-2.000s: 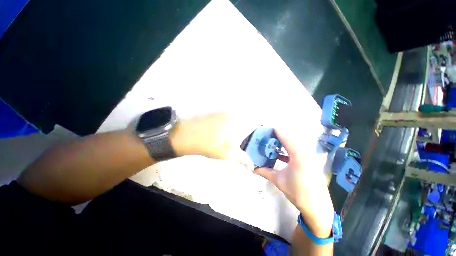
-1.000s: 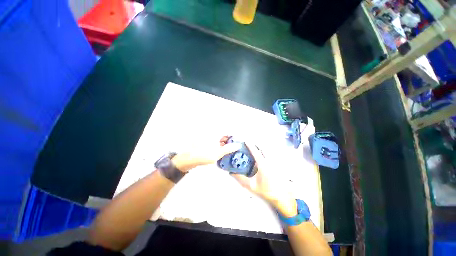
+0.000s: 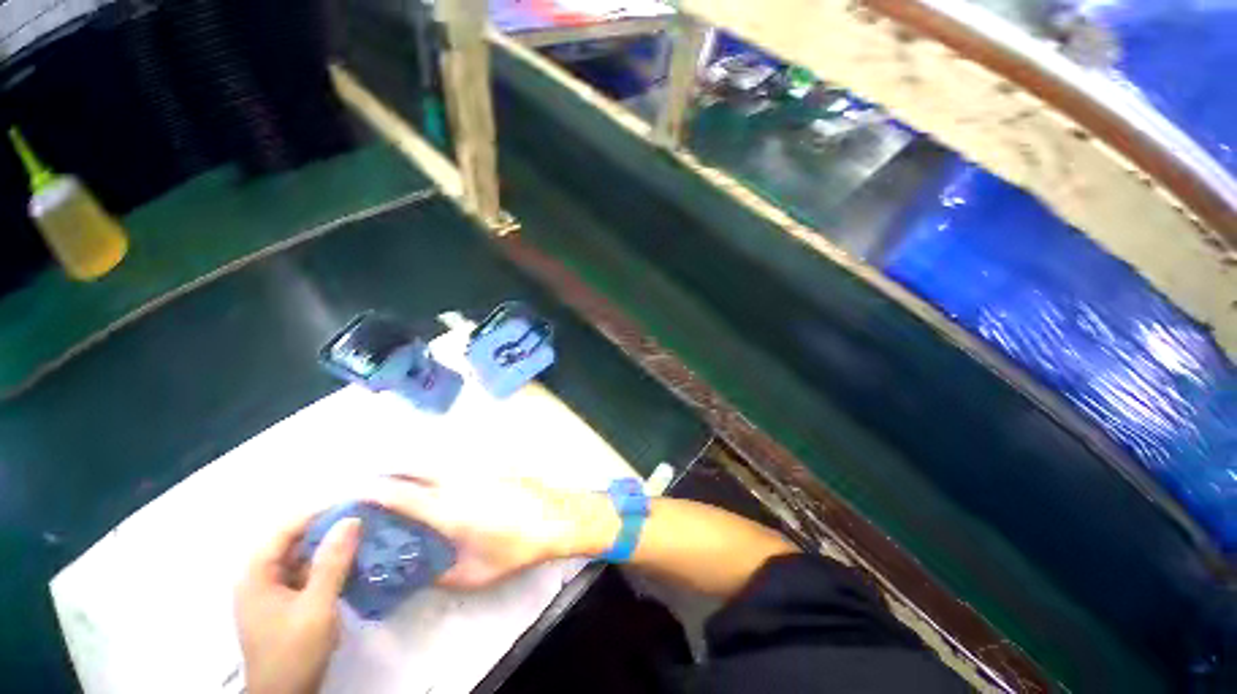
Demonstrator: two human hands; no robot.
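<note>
A blue unit (image 3: 387,563) is held between my two hands above the white work sheet (image 3: 177,549), its round plug base facing up. My left hand (image 3: 292,603) grips its left side, with the thumb on the top face. My right hand (image 3: 495,532), with a blue band at the wrist, holds its right side. Whether the halves are fully together cannot be told. Two open blue units lie at the sheet's far edge: one (image 3: 423,380) with a dark part showing, and one (image 3: 513,355) beside it on the right with dark wires.
A yellow-liquid squeeze bottle (image 3: 82,231) stands at the back left on the dark green bench (image 3: 217,346). A cream frame post (image 3: 472,122) rises behind the units. The dark green conveyor (image 3: 814,366) runs along the right. Blue plastic-like material (image 3: 1072,312) lies beyond it.
The view has swung to the right, bringing the conveyor closer into view. The unit stays in both hands, its plug base still facing up.
</note>
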